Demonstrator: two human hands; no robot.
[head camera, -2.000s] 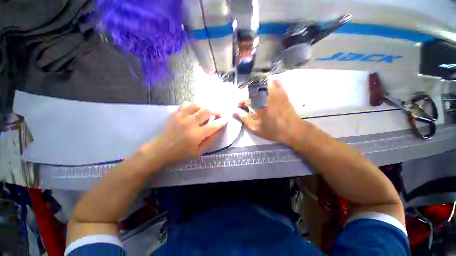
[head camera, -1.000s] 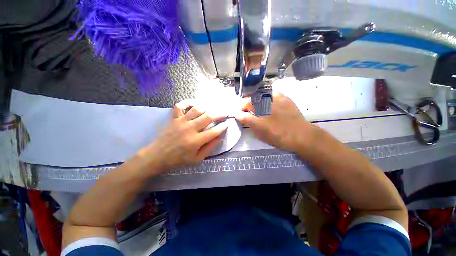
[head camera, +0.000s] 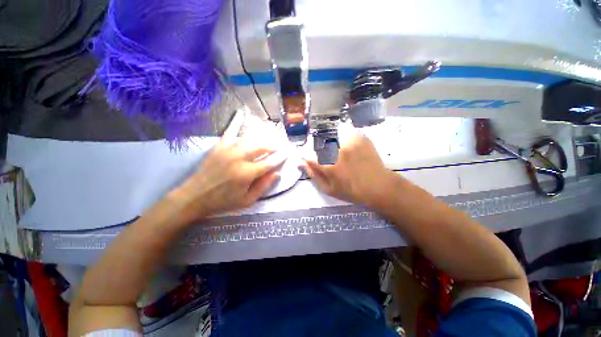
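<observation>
The pale cut piece (head camera: 85, 178) lies on the table from the far left to the needle area, its rounded right end between my hands. My left hand (head camera: 227, 170) grips it left of the needle, fingers bent. My right hand (head camera: 352, 172) pinches its edge with thumb and fingertips, just in front of the grey metal edge guide (head camera: 327, 149). The needle bar area (head camera: 295, 118) of the white lockstitch machine (head camera: 461, 85) is above, between the hands. Bright glare hides the needle tip and foot. A dark panel (head camera: 125, 122) lies behind the pale piece.
A purple tassel (head camera: 161, 72) hangs left of the needle. Scissors (head camera: 545, 168) and a dark-red handle (head camera: 484, 137) lie at right. A stack of dark panels (head camera: 46, 52) is at back left. Ruler marks (head camera: 296, 227) run along the grey front edge.
The view has shifted, so the machine sits lower and further left. My left hand has its fingers raised more towards the back, with cloth lifted beside them. My right hand stays by the edge guide.
</observation>
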